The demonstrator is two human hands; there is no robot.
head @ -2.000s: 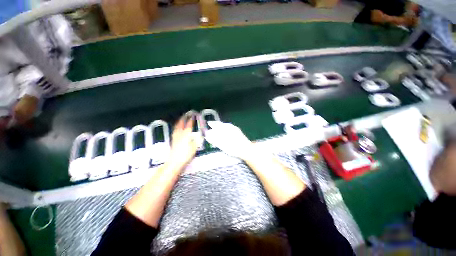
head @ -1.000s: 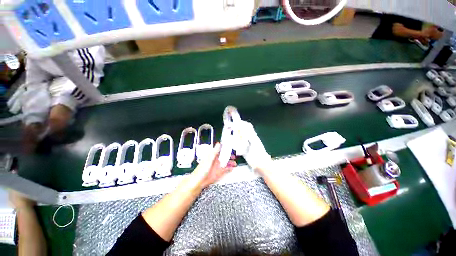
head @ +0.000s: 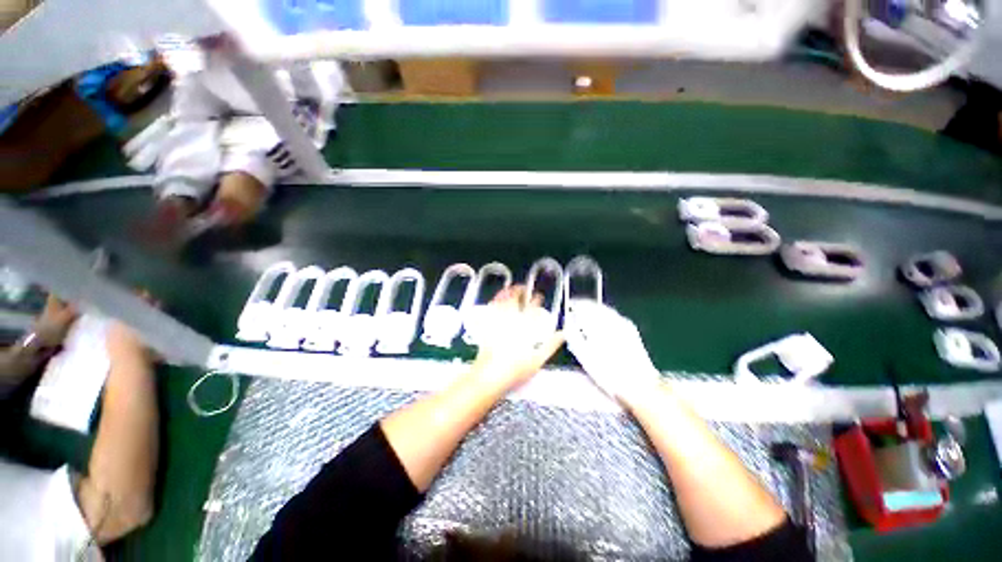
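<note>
My left hand (head: 521,335) is on a white looped housing (head: 545,283) standing with its loop away from me on the near side of the green belt. My gloved right hand (head: 607,343) covers the block end of another housing (head: 583,281) just right of it. The two housings are side by side. To the left, a row of several housings (head: 346,313) lies along the near rail, with two more (head: 448,305) between that row and my left hand. The block ends under my hands are hidden.
Near rail (head: 703,395) and bubble wrap (head: 483,483) lie below my arms. More housings (head: 786,360) are to the right. A mallet (head: 800,483) and red bin (head: 868,483) are at lower right. Other people's arms (head: 123,439) show at left; a power strip (head: 615,42) hangs above.
The housing that was raised between my hands is no longer held up; two housings now lie beside the row under my hands. The loose housing at right remains. The camera view has shifted right.
</note>
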